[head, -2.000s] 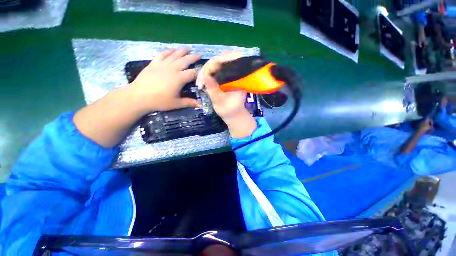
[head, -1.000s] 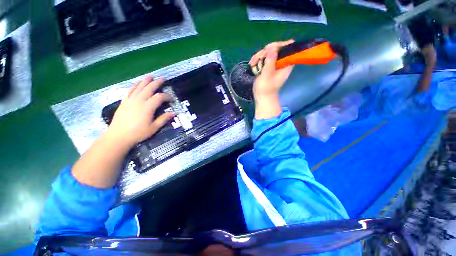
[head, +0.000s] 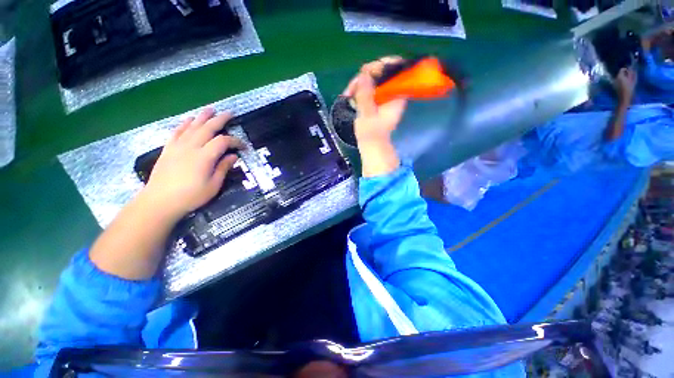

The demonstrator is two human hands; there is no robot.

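Observation:
A flat black plastic unit lies tilted on a silvery-white foam sheet in front of me. White bracket-shaped marks and a grey centre strip show on its face. My left hand rests on the unit's left part, palm down, fingers spread. My right hand grips the electric screwdriver, orange and black and blurred, beside the unit's upper right corner. The round dark screw dish is partly hidden behind this hand. The driver's tip is not clearly visible. No single screw can be made out.
More black units on foam sheets lie along the far side of the green bench, one at upper left. Clear plastic bags are at the bench's right edge above blue flooring. Another person's arm and blue sleeve are at far right.
My right hand and the screwdriver have moved from over the unit to the dish, then slightly left. My left hand has shifted to the unit's left part. The unit appears more tilted than at first.

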